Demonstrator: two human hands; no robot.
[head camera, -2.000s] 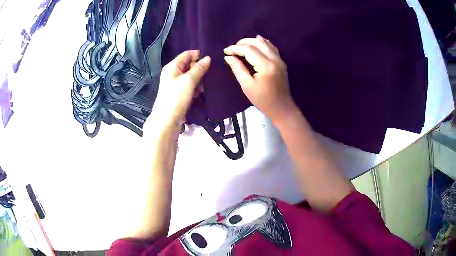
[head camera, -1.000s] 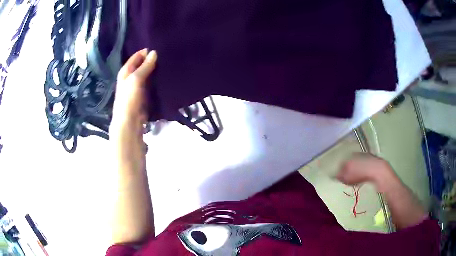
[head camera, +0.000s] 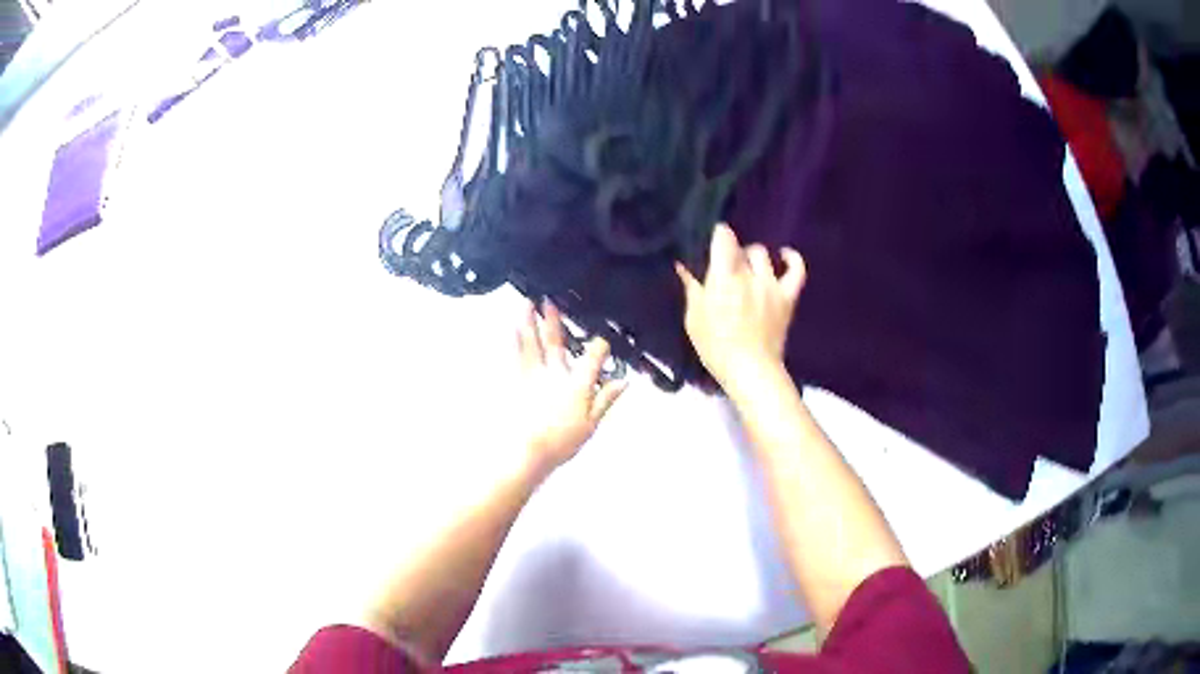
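Observation:
Dark purple garment pieces (head camera: 934, 250) lie on the white table, with stepped lower edges at the right. A bunch of black hangers (head camera: 441, 257) lies over their left part; its hooks and arms cluster together, and some are blurred. My left hand (head camera: 566, 395) is at the lower left edge of the hangers, fingers spread, with dark hanger parts showing between them. My right hand (head camera: 744, 310) rests with fingers apart at the lower edge of the hangers and purple fabric. Neither hand visibly grips anything, though the fingertip contact is partly hidden.
A small purple packet (head camera: 79, 184) lies at the far left of the white table (head camera: 263, 395). Purple scraps (head camera: 198, 79) lie along the far edge. A black oblong (head camera: 63, 500) and a red-edged strip (head camera: 54, 599) are near left. Red and dark cloth is beyond the right edge.
My right hand has come back from beyond the table edge to the fabric. My left hand has moved off the fabric edge to the hangers. The view has shifted, showing more table on the left.

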